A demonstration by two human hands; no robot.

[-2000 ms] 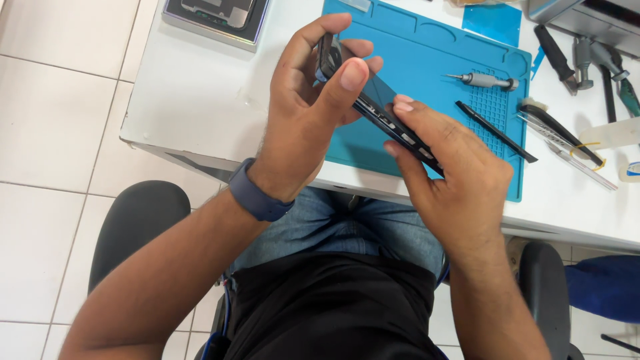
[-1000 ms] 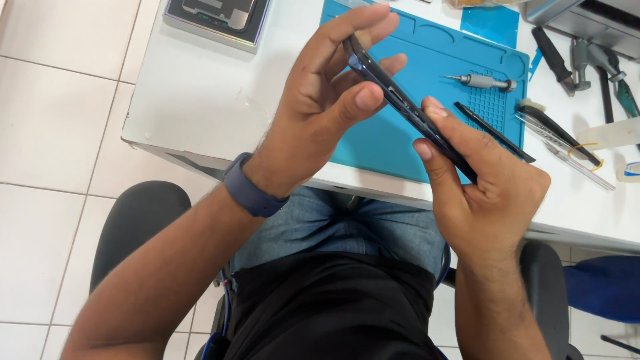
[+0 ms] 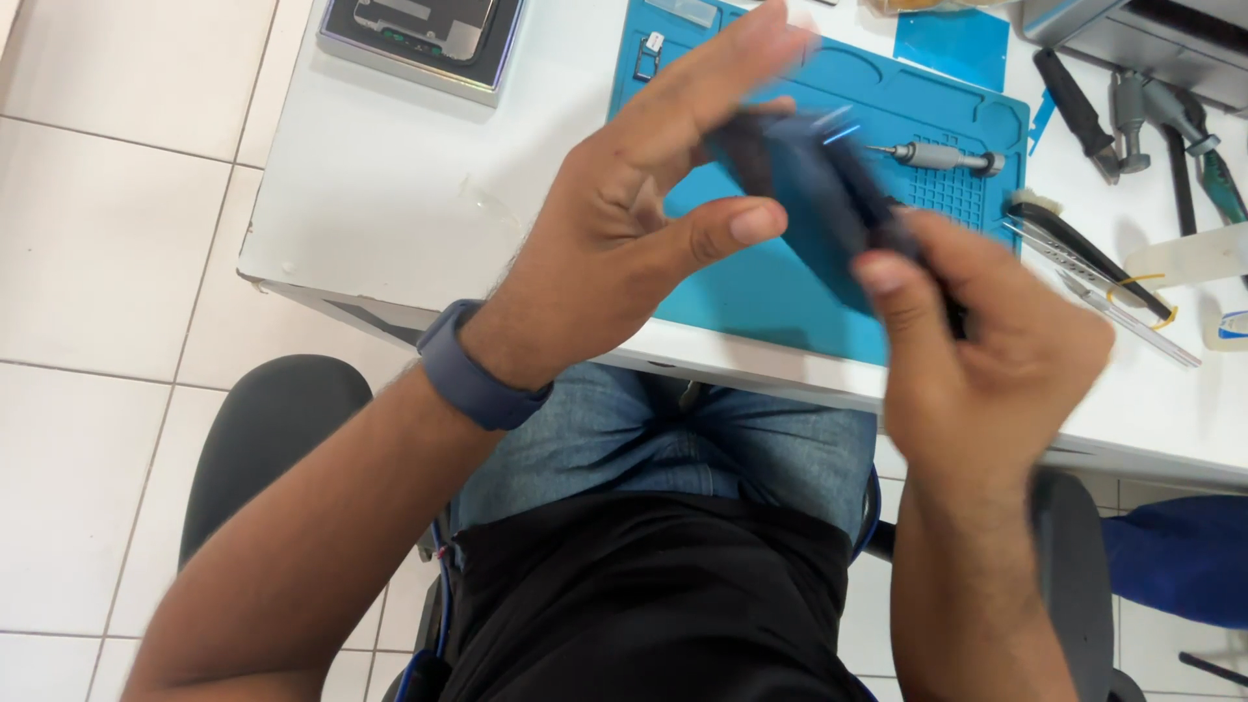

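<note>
A dark smartphone [image 3: 814, 200], blurred by motion, is tilted on edge above the blue silicone repair mat [image 3: 751, 302]. My right hand [image 3: 985, 331] grips its lower end between thumb and fingers. Beside the upper end, my left hand [image 3: 634, 214] has its thumb and fingers spread; whether a fingertip touches the phone is unclear. Behind the phone, a grey precision screwdriver [image 3: 941, 157] lies on the mat's grid. A small SIM tray [image 3: 646, 60] rests near the mat's upper left corner.
An opened phone part [image 3: 424, 24] sits on a box [image 3: 409, 73] at the upper left. Pliers [image 3: 1209, 175], a black-handled tool [image 3: 1072, 102], a brush [image 3: 1092, 249] and metal tweezers [image 3: 1131, 317] lie on the right. A grey machine [image 3: 1150, 39] stands behind them.
The phone has turned in my right hand, so more of its broad face shows. My left hand's fingers, close around its upper end before, are now spread wider.
</note>
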